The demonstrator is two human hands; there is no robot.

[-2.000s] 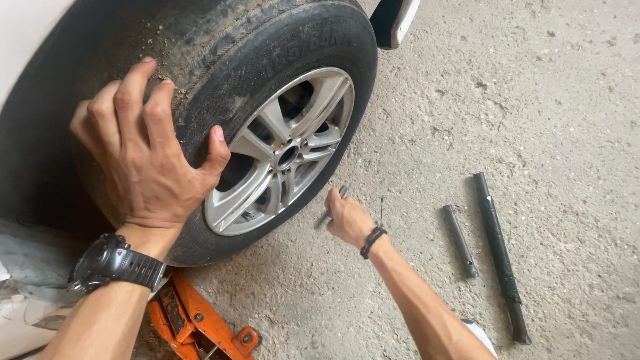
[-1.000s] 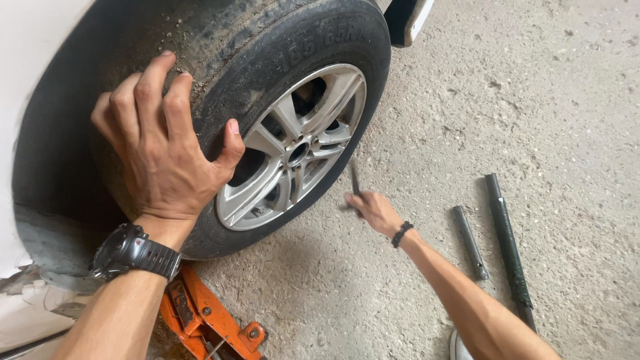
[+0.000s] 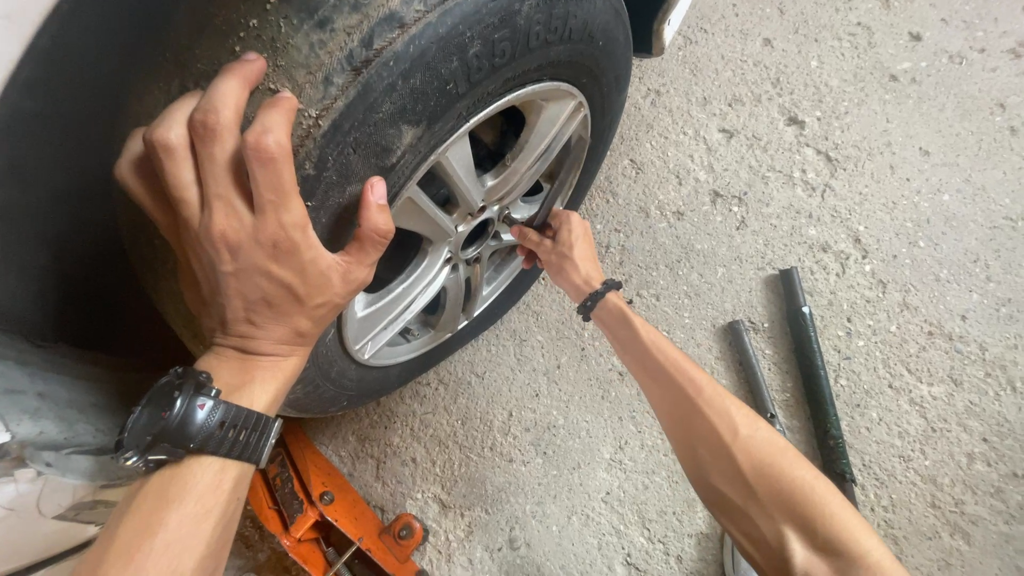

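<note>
My left hand (image 3: 256,216), with a black watch (image 3: 188,420) on its wrist, rests with fingers spread on the tread of a car tire (image 3: 448,88). Inside the tire is a silver alloy wheel rim (image 3: 456,172) with a round center hole. My right hand (image 3: 560,248), a braided bracelet (image 3: 598,299) at its wrist, grips a dark metal lug wrench (image 3: 554,192). The tool's end is at the rim's hub, close beside the center hole; whether it sits in a bolt hole I cannot tell.
An orange floor jack (image 3: 336,512) stands below the tire. On the rough concrete at right lie a short metal tube (image 3: 752,372) and a longer bar with a dark green wrapping (image 3: 816,384). Car bodywork (image 3: 48,424) is at left, and part of a shoe (image 3: 734,556) shows at the bottom.
My right hand has moved from over the floor beside the tire to the hub of the rim, bringing the tool with it. My left hand has stayed on the tire.
</note>
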